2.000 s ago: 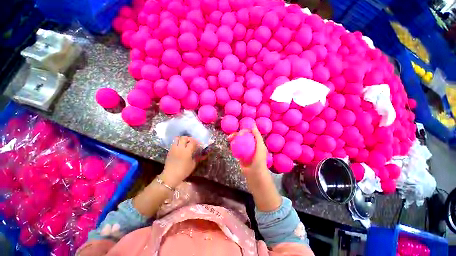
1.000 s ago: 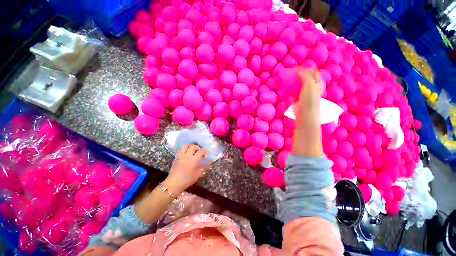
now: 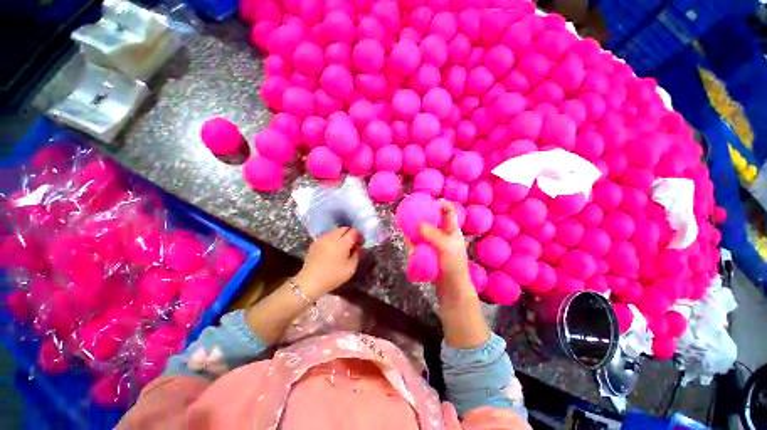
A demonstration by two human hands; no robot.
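A huge heap of matte pink balls [image 3: 404, 102] lies on the speckled grey benchtop [image 3: 193, 164]. My right hand [image 3: 450, 252] is at the heap's near edge with a pink ball [image 3: 418, 213] at its fingertips. Another pink ball [image 3: 423, 263] shows just below, against the palm side. My left hand [image 3: 335, 256] has its fingers closed on the near edge of a clear poly bag [image 3: 336, 212], which lies flat on the bench in front of me, with dark print in its middle.
Stacks of empty bags [image 3: 103, 99] lie at the far left. A blue bin [image 3: 244, 270] holds filled bags [image 3: 101, 260] at left. A metal cup [image 3: 587, 329] stands at right. White cloths [image 3: 548, 171] lie on the heap and at its right edge [image 3: 711, 332]. Blue crates stand behind.
My right hand has come back from over the middle of the heap to its near edge, now with pink balls. My left hand stays at the bag. The view has shifted slightly.
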